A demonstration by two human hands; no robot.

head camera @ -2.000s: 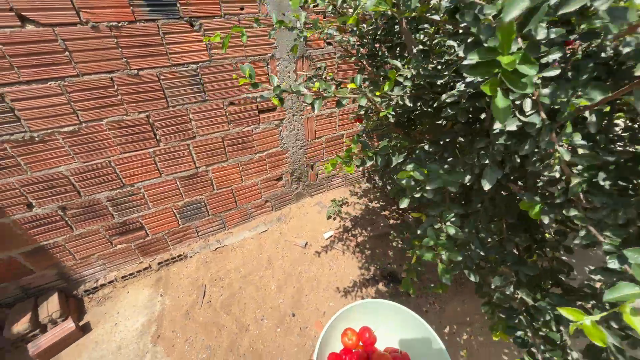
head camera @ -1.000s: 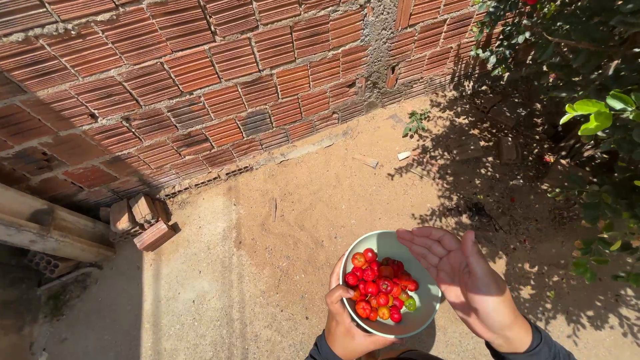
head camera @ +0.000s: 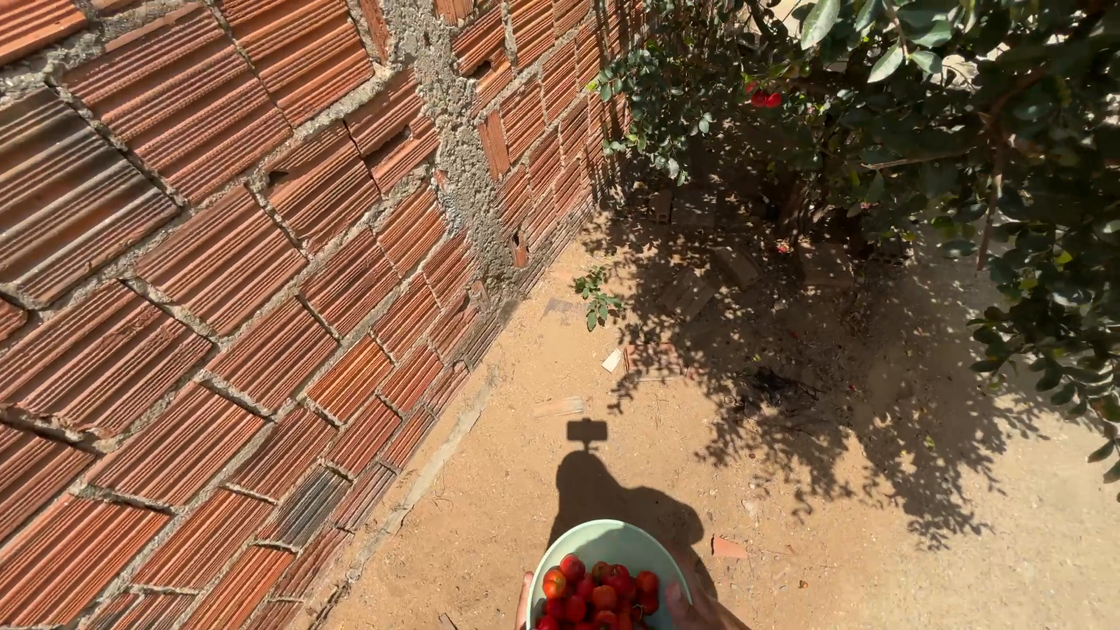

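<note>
A pale green bowl [head camera: 604, 534] holding many small red fruits [head camera: 604, 598] is at the bottom centre, cut off by the frame's lower edge. My left hand [head camera: 524, 600] grips the bowl's left side; only a sliver of its fingers shows. On the right side, my right hand [head camera: 691, 610] holds the bowl with the thumb over the rim. More red fruits [head camera: 765, 99] hang on a leafy bush [head camera: 945, 131] at the upper right.
A wall of ribbed red clay blocks [head camera: 262, 289] with a rough concrete column [head camera: 464, 157] runs along the left. Loose bricks [head camera: 687, 293] lie in the bush's shade. A small green plant [head camera: 598, 297] and a clay shard [head camera: 728, 548] are on the sandy ground.
My right hand, raised flat beside the bowl a second ago, is now on the bowl's right side. The view has swung and the wall looks nearer.
</note>
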